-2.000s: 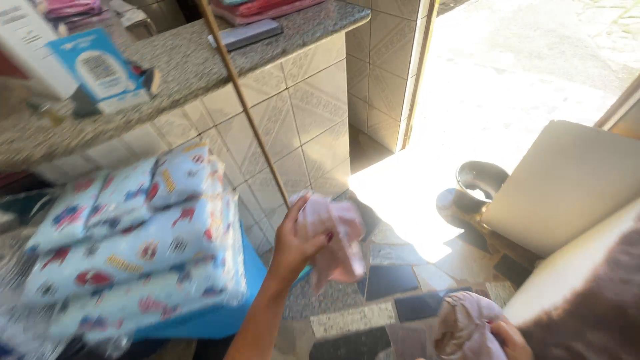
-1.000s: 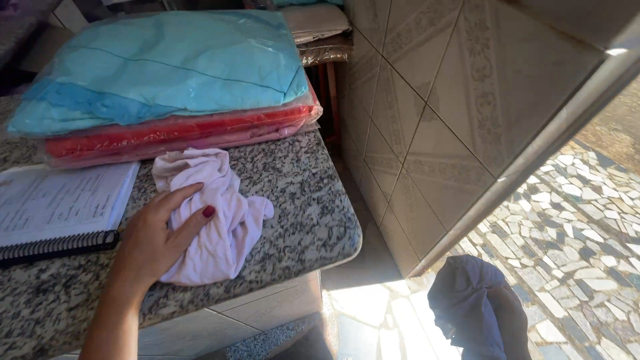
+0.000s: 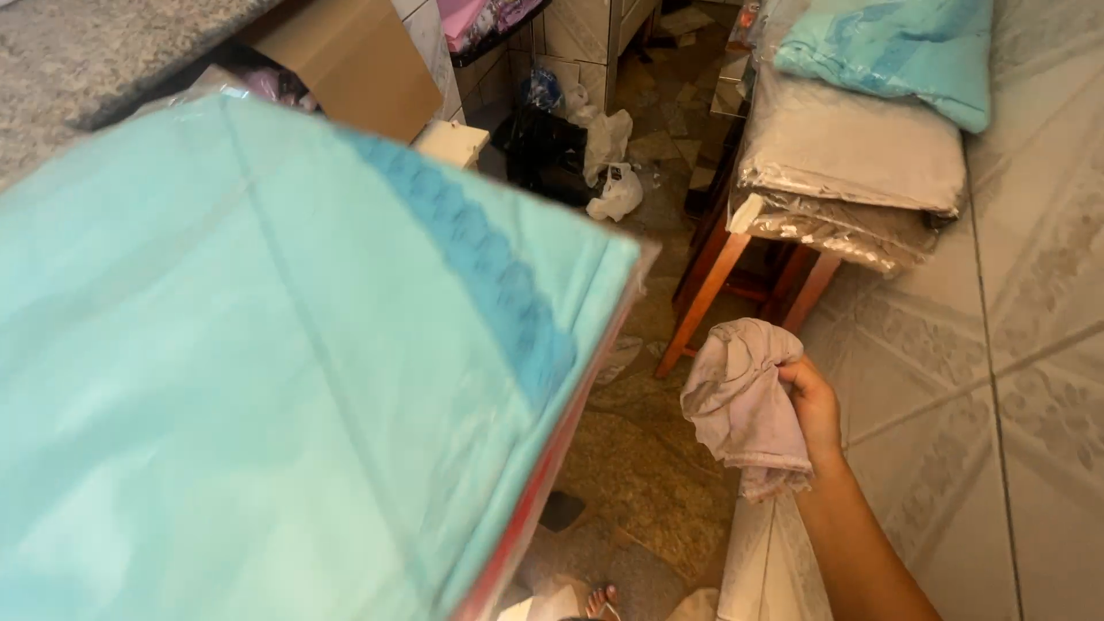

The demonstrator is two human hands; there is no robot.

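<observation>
My right hand grips a crumpled pale pink cloth, which hangs from the fingers beside the tiled wall. A large plastic-wrapped package of light blue fabric, with a darker blue band, fills the left side of the view. Below its right edge shows a red layer. My left hand is not visible; whether the package hides it cannot be told.
A wooden stool bears plastic-wrapped folded fabrics and a turquoise bundle. Behind the package are a granite counter and a cardboard box. Plastic bags lie on the stone floor. The tiled wall is at right.
The view has swung far round from the doorway side. My left hand, on a pale cloth on the counter one second ago, is out of sight. The blue package now looms large. My right hand still holds cloth.
</observation>
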